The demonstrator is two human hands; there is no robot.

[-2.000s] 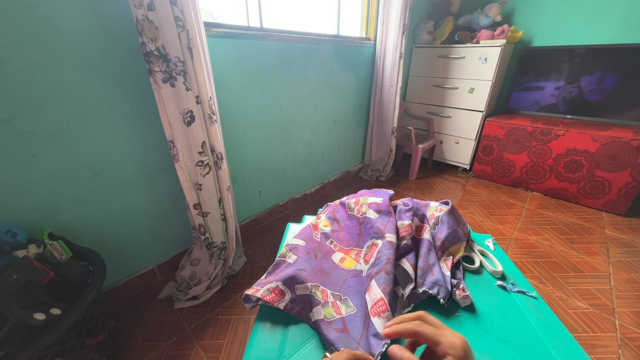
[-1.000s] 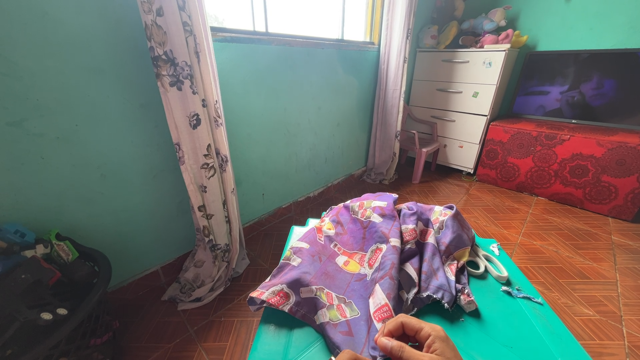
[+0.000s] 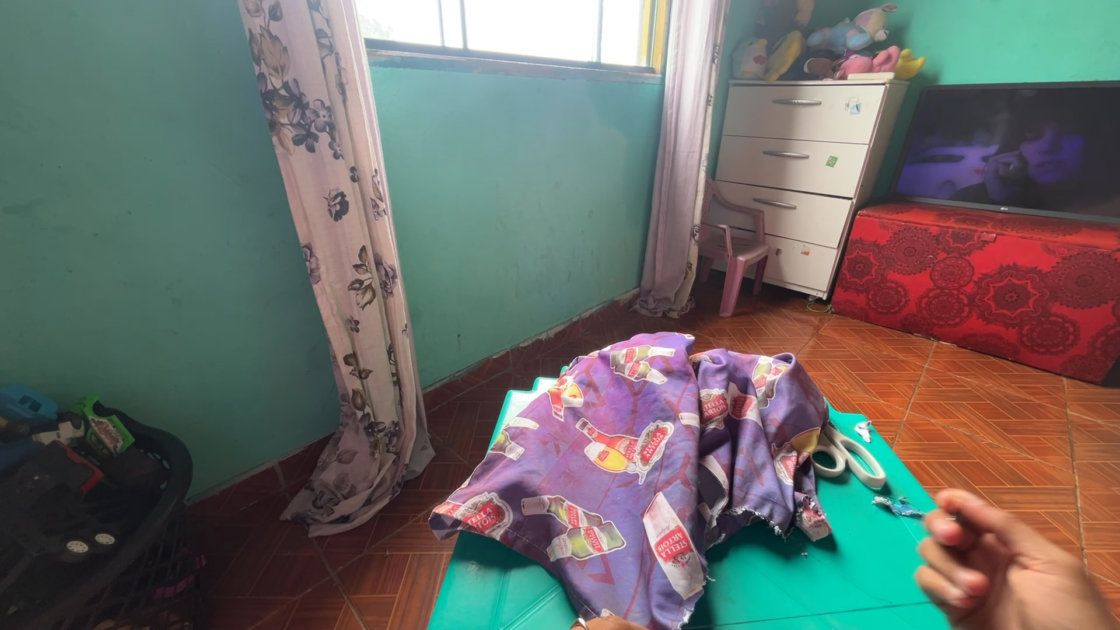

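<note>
Purple printed fabric [image 3: 612, 472] with frayed edges lies bunched over a green plastic table [image 3: 770, 577]. Only a small part of my left hand [image 3: 608, 623] shows, at the bottom edge by the fabric's near corner; its fingers are mostly out of frame. My right hand [image 3: 1006, 560] is raised at the lower right, clear of the fabric, thumb and forefinger pinched together on something small and dark, too small to name. White-handled scissors [image 3: 849, 457] lie partly under the fabric's right side. Thread and cloth scraps [image 3: 898, 506] are near them.
A dark basket of toys [image 3: 175, 455] stands at the left. A floral curtain [image 3: 350, 262] hangs to the tiled floor. Farther back are a small pink chair [image 3: 739, 249], a white chest of drawers [image 3: 787, 166] and a television [image 3: 1015, 149] on a red patterned box [image 3: 980, 280].
My right hand has moved away from the fabric's near corner to the right and is now raised. Both hands were together at that corner a second ago.
</note>
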